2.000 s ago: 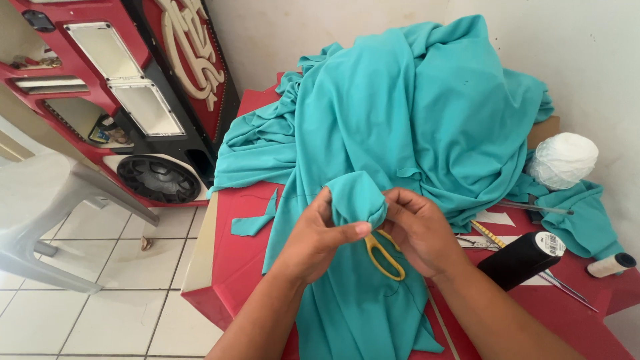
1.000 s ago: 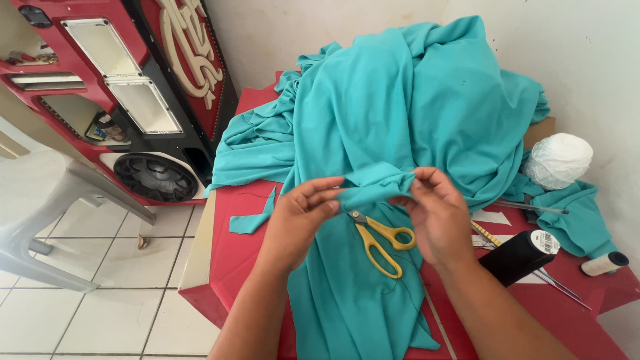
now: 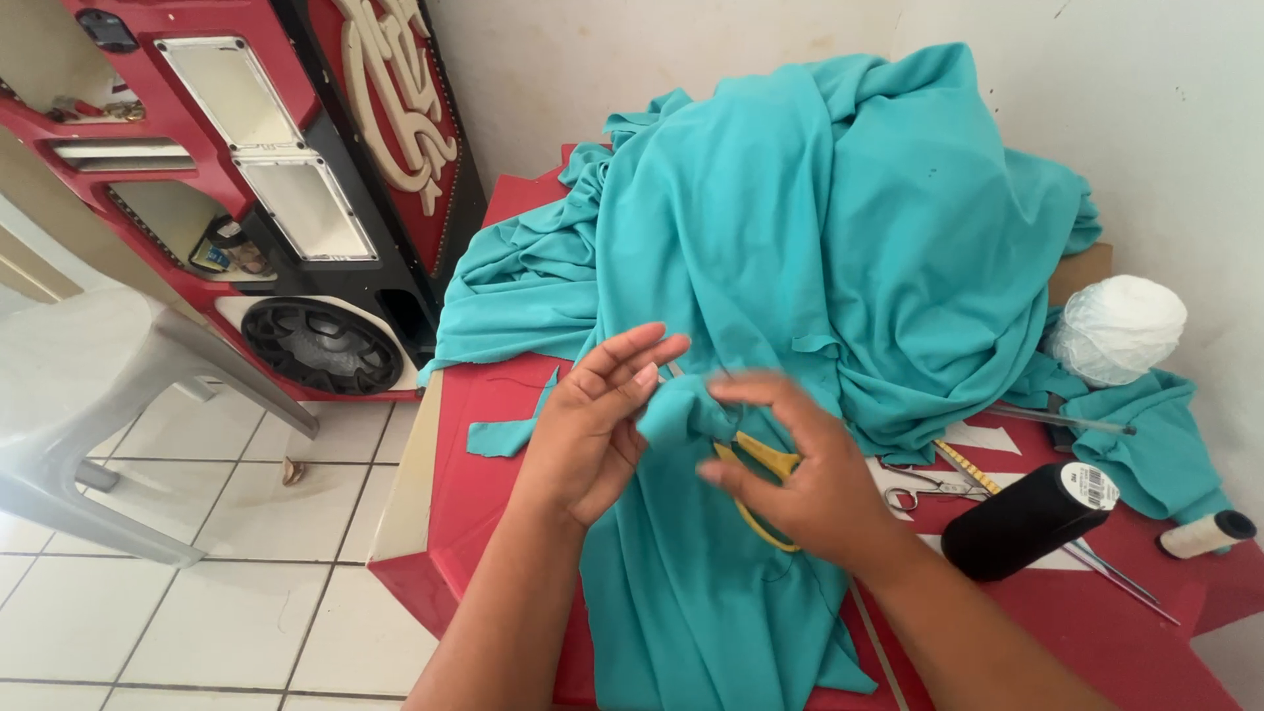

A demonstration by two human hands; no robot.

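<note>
A small folded piece of teal fabric [image 3: 686, 413] hangs between my hands. My left hand [image 3: 602, 420] grips its left edge between thumb and fingers. At its right side my right hand [image 3: 790, 454] is blurred, with thumb and forefinger apart. Yellow-handled scissors [image 3: 755, 528] lie on the teal cloth beneath, partly covered by my right hand and the piece. A large heap of teal fabric [image 3: 731, 217] rises behind and runs down under my hands. A narrow teal scrap [image 3: 502, 437] lies to the left on the red surface.
On the right stand a black thread cone [image 3: 1022, 528], a ball of white yarn [image 3: 1121, 331] and a cream thread spool [image 3: 1207, 534]. Small metal scissors [image 3: 933, 486] lie beside a yellow measuring tape [image 3: 968, 467]. A grey plastic stool [image 3: 89, 365] and a red speaker cabinet [image 3: 188, 118] are at the left.
A second ago both hands held the small piece stretched level; now it is bunched nearer my left hand, and my right hand's fingers have spread.
</note>
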